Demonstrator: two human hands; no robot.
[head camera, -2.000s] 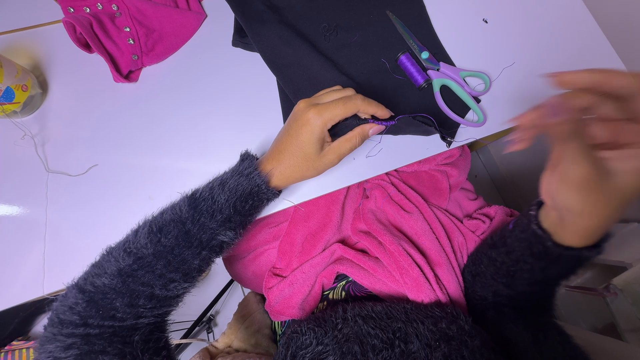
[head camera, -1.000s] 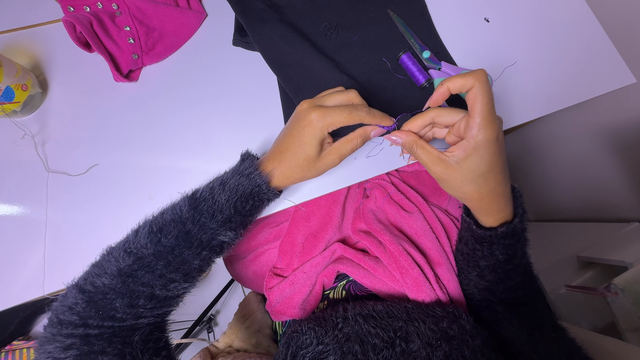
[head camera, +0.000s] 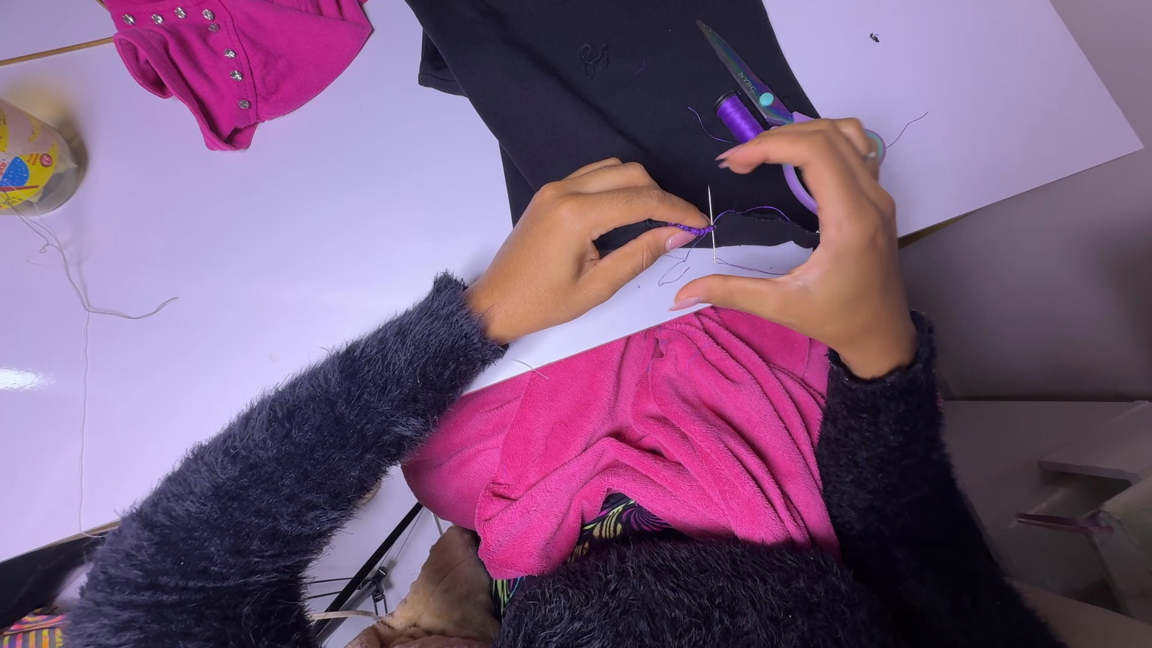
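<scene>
My left hand (head camera: 589, 238) pinches the edge of a black cloth garment (head camera: 576, 99) between thumb and forefinger, where purple stitches (head camera: 695, 230) run along the edge. Just beyond those fingertips a sewing needle (head camera: 712, 225) stands through the edge, pointing away from me, with purple thread near it. My right hand (head camera: 810, 243) is spread around the needle, thumb and forefinger wide apart, holding nothing. Behind it, on the black cloth, lie a spool of purple thread (head camera: 738, 117) and scissors (head camera: 742, 76) with mint and lilac handles, which the right hand partly hides.
A pink garment with metal snaps (head camera: 243, 72) lies at the upper left of the white table (head camera: 270, 225). A container with a colourful label (head camera: 31, 162) stands at the left edge, loose pale thread (head camera: 85, 297) beside it. Pink plush fabric (head camera: 630, 432) covers my lap below the table edge.
My right hand came in from the right to the cloth edge, and its fingers have since parted. The needle now shows upright at the edge. My left hand keeps its pinch on the cloth.
</scene>
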